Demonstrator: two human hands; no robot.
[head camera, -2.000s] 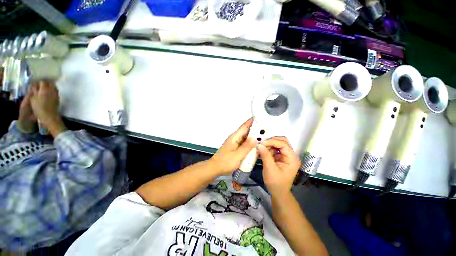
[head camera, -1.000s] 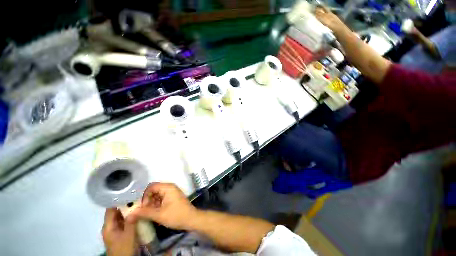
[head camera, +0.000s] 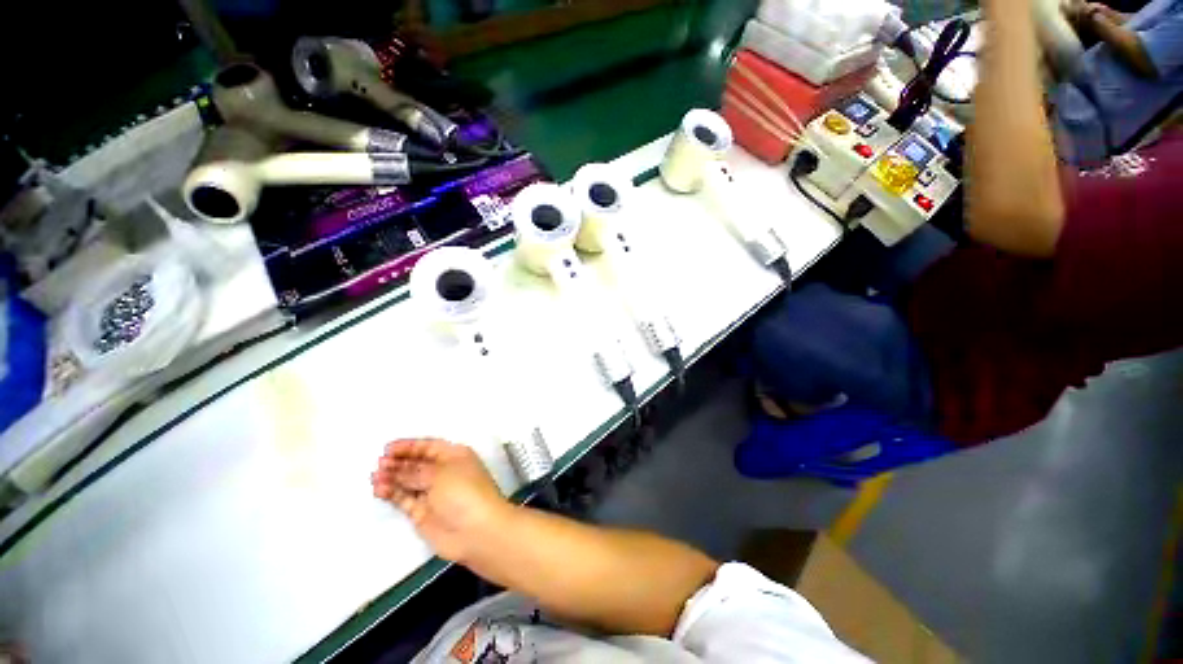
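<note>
My right hand (head camera: 439, 496) is over the white work surface (head camera: 260, 519) near its front edge. Its fingers are loosely bent and apart, and no object shows in it. My left hand is not in view. The nearest cream hair dryer (head camera: 454, 288) lies just beyond my right hand, with its round head away from me, dark dots on the handle and the grey patterned handle end near the edge. A second dryer (head camera: 545, 228), a third dryer (head camera: 599, 218) and a farther dryer (head camera: 697, 156) lie along the surface to the right.
Dryers, one cream (head camera: 311, 169), lie on black and purple cartons (head camera: 376, 234). A bag of small parts (head camera: 127, 314) is at left. Red boxes (head camera: 778, 110) and a switch box with wires (head camera: 882, 169) stand at the far right, beside a person in a dark red top (head camera: 1038, 311).
The view has swung right since the first frame. The dryer that both my hands were working on is out of view. My left hand has left the picture, and my right hand is free of the dryer.
</note>
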